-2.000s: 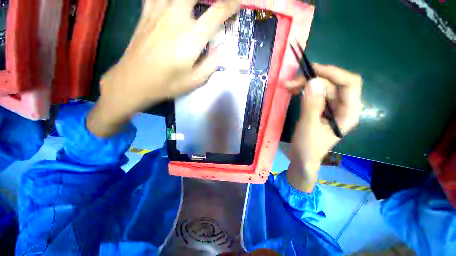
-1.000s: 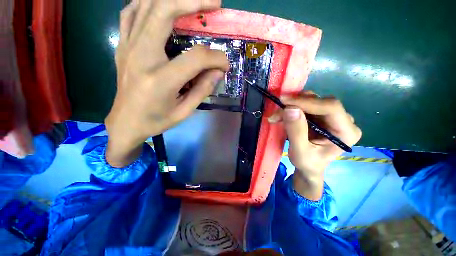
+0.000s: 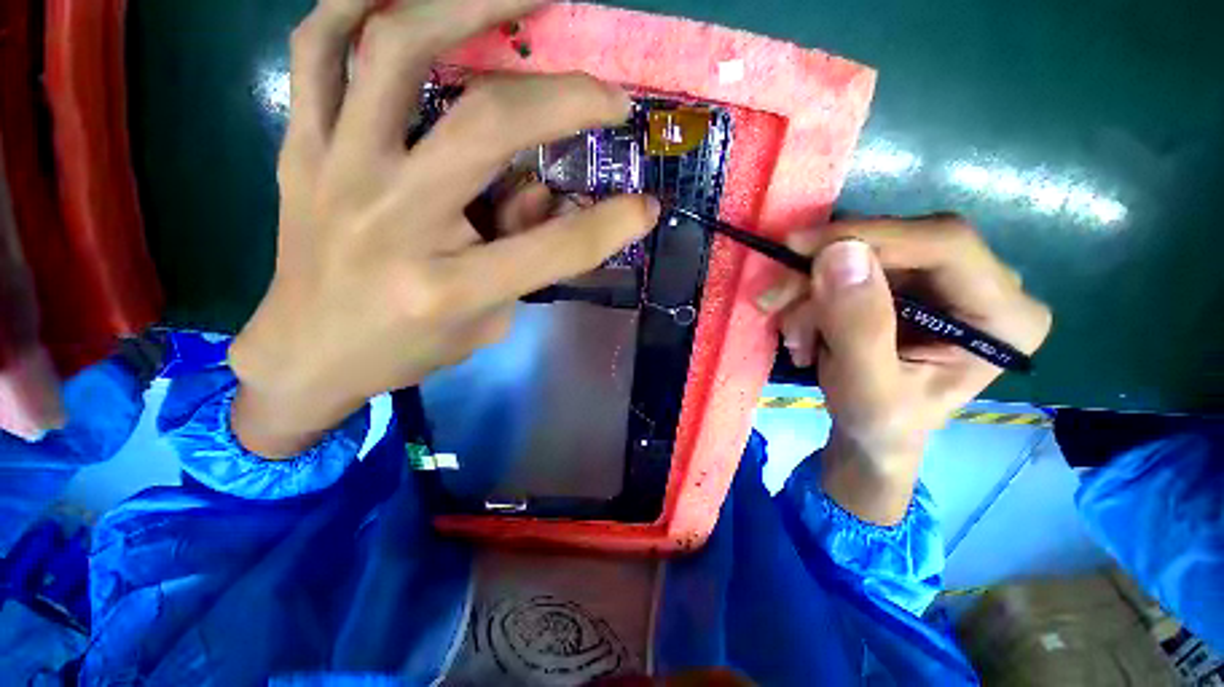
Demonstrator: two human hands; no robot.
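Note:
An opened tablet housing (image 3: 671,389) lies in a red foam tray (image 3: 752,201), its large silver area (image 3: 550,403) toward me and its main board (image 3: 611,161) at the far end. My left hand (image 3: 416,228) is spread over the board's left part, with a fingertip at the board's right side. My right hand (image 3: 899,322) holds black tweezers (image 3: 765,246), whose tips are at that fingertip. Whether the tips grip anything is hidden. A thin cable with a small loop (image 3: 685,314) lies on the black right edge. An amber patch (image 3: 678,130) is at the far right corner.
The dark green worktop (image 3: 1047,121) extends beyond and to the right. Red foam pieces (image 3: 101,201) stand at the left. Blue sleeves of other people show at the left and right edges (image 3: 1161,483). A brown box (image 3: 1060,638) is at the lower right.
The tweezers have come down from above the tray's right edge to the board's right side. My left fingertip has moved right to meet their tips. The tray sits lower in view than at first.

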